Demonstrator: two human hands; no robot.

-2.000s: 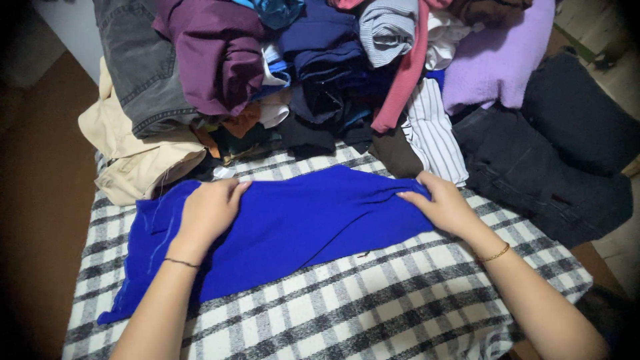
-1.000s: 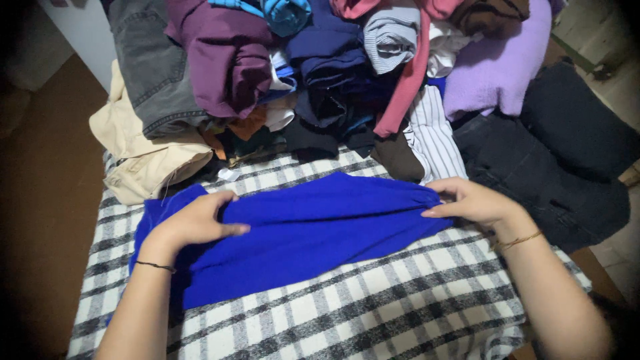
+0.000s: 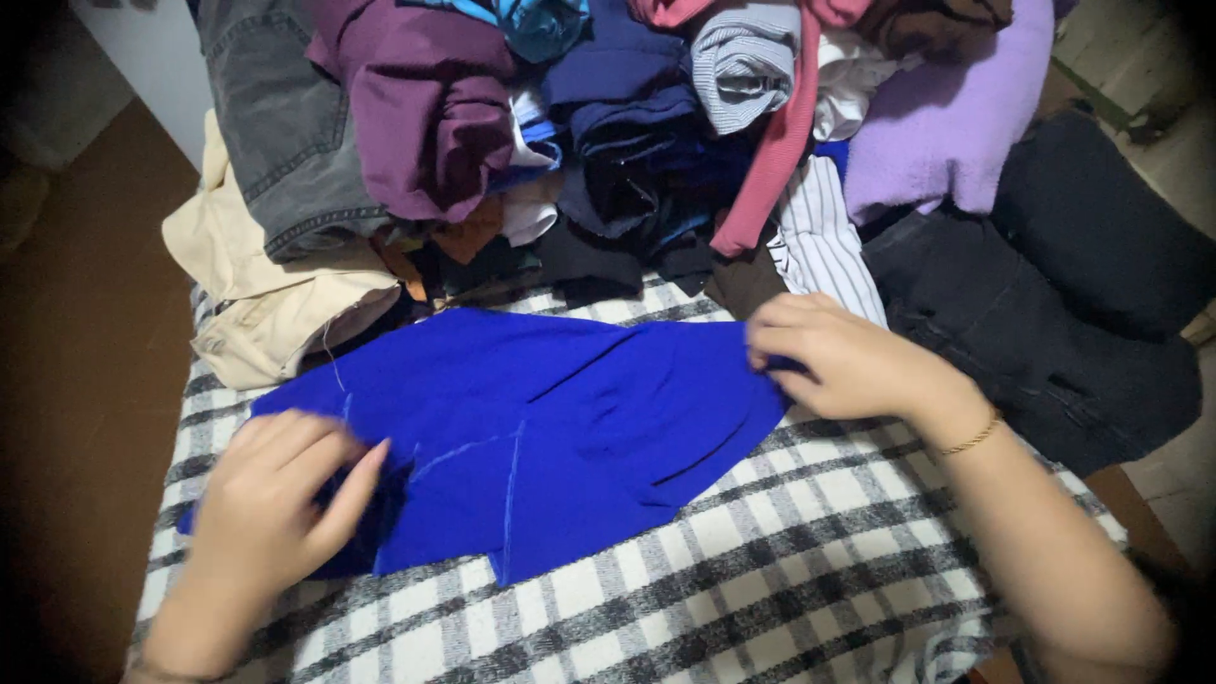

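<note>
A royal blue cloth garment (image 3: 570, 408) with pale seam stitching and a few creases lies spread on a black-and-white checked cloth (image 3: 741, 560). My left hand (image 3: 294, 484), slightly blurred, is over the garment's left end, its fingers and thumb apart; whether it touches the fabric is unclear. At the garment's right end, my right hand (image 3: 822, 356) has its fingers curled at the edge, with thumb and fingertips around a bit of blue fabric. A thin bracelet is on the right wrist.
Behind the garment lies a heap of clothes: cream trousers (image 3: 275, 285), grey jeans (image 3: 285, 133), a purple garment (image 3: 427, 114), navy clothing (image 3: 617, 95), a striped white garment (image 3: 826, 247) and a lilac fleece (image 3: 950, 114). Black garments (image 3: 1064, 313) lie at the right.
The blue garment was a narrower, folded strip; now more of it is spread out, with seam lines showing across its lower left part. My left hand has moved from its upper edge towards its left end.
</note>
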